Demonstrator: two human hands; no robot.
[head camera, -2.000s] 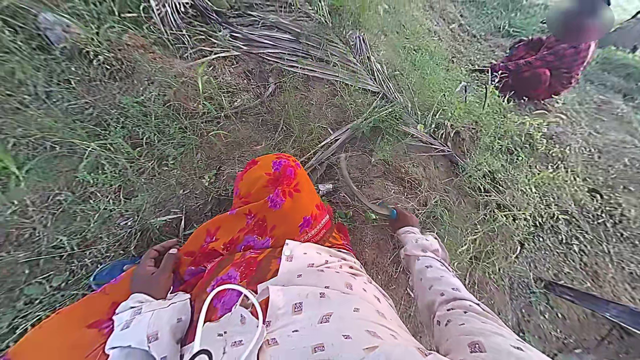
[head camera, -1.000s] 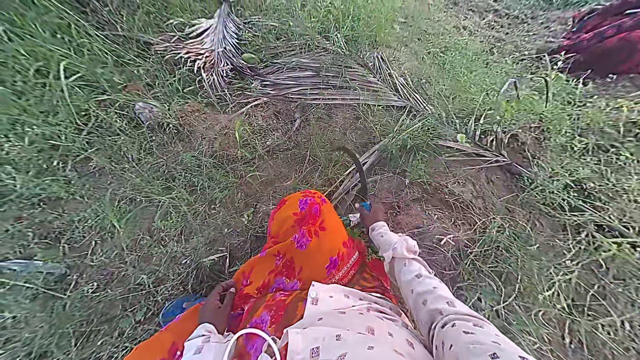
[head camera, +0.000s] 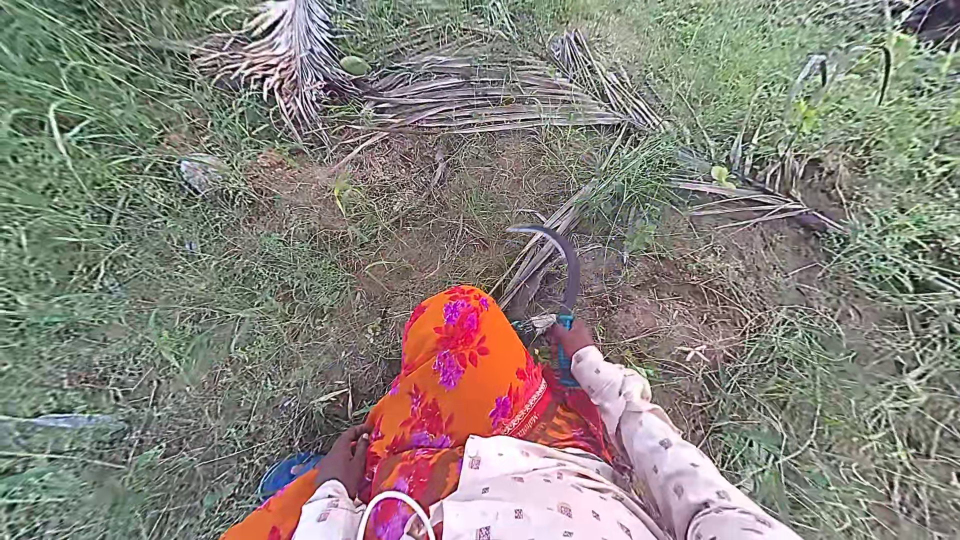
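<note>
My right hand (head camera: 573, 337) is closed around the teal handle of a sickle (head camera: 571, 270). The curved dark blade points up and away from me, its tip bent to the left above some dry palm leaflets (head camera: 536, 259). Orange floral cloth (head camera: 457, 360) covers my raised knee, just left of that hand. At the lower left my left hand (head camera: 345, 459) rests against the cloth with nothing seen in it; its fingers are partly hidden. A blue item (head camera: 286, 474), perhaps footwear, shows beside it.
Dry palm fronds (head camera: 495, 94) lie across the ground ahead, with a small green round fruit (head camera: 355, 65) among them. A grey stone-like lump (head camera: 201, 174) sits to the left. More dry leaflets (head camera: 750, 201) lie at the right, with grass around.
The sickle was low and tilted left two seconds ago; its blade now stands more upright in my right hand. The view has shifted, and the person in dark red cloth at upper right has mostly left it.
</note>
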